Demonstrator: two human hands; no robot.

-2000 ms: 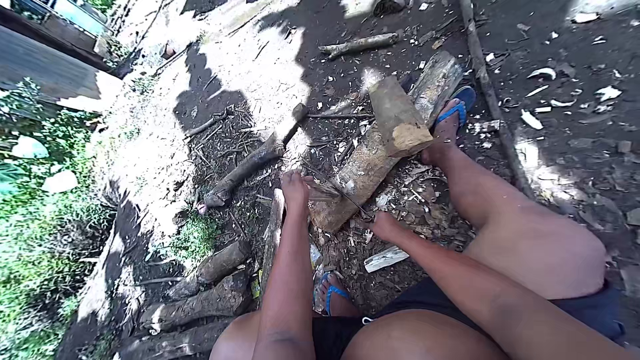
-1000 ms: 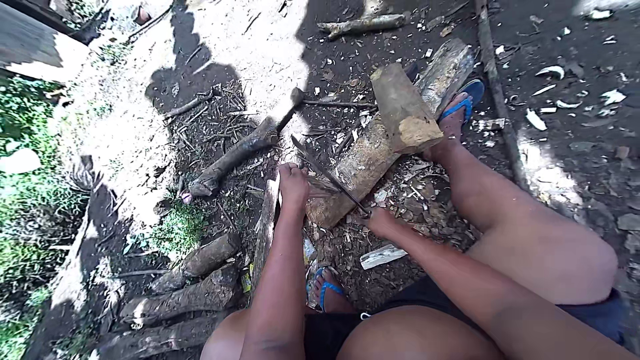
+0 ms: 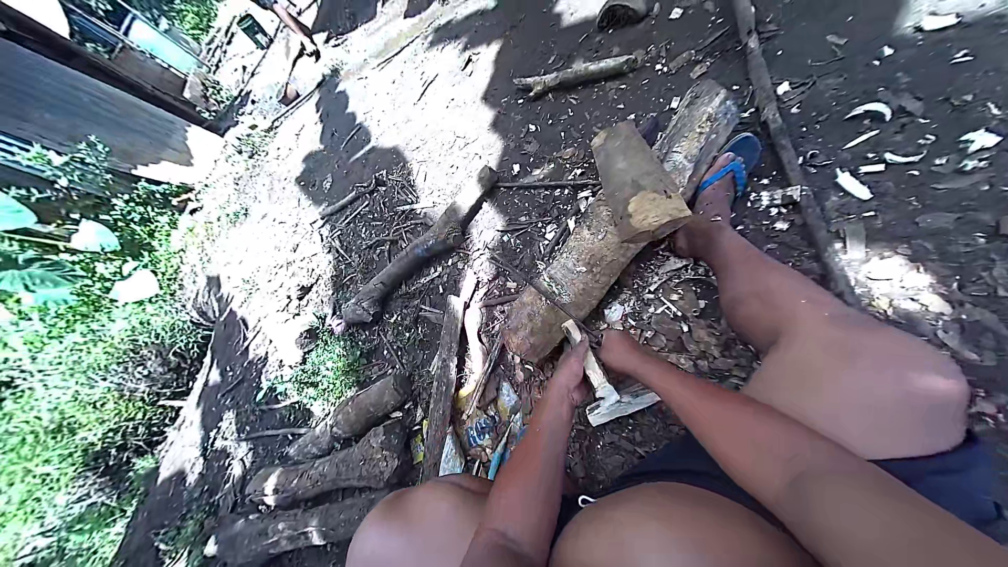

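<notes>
My left hand (image 3: 575, 368) is closed around a short pale piece of wood (image 3: 581, 346), whose upper end shows above the fingers. Close beside it on the right, my right hand (image 3: 620, 351) grips a long-bladed knife, its handle hidden in the fist. The thin dark blade (image 3: 535, 285) points up and left, crossing the near end of a thick log (image 3: 587, 268). A shorter, stout log (image 3: 639, 185) lies across that thick log. Just below my hands a pale split piece of wood (image 3: 626, 405) rests on the ground.
A dark branch (image 3: 417, 260) and twigs lie left of the thick log. Several logs (image 3: 339, 465) are at the lower left, near a narrow wooden slat (image 3: 443, 386) and crumpled wrappers (image 3: 479, 431). My sandalled foot (image 3: 720, 185) is beside the log; a long pole (image 3: 780, 134) lies beyond.
The left hand has come down and right, close to the right hand. The pale piece of wood now shows plainly in it. The knife blade, raised one second ago, still points up and left.
</notes>
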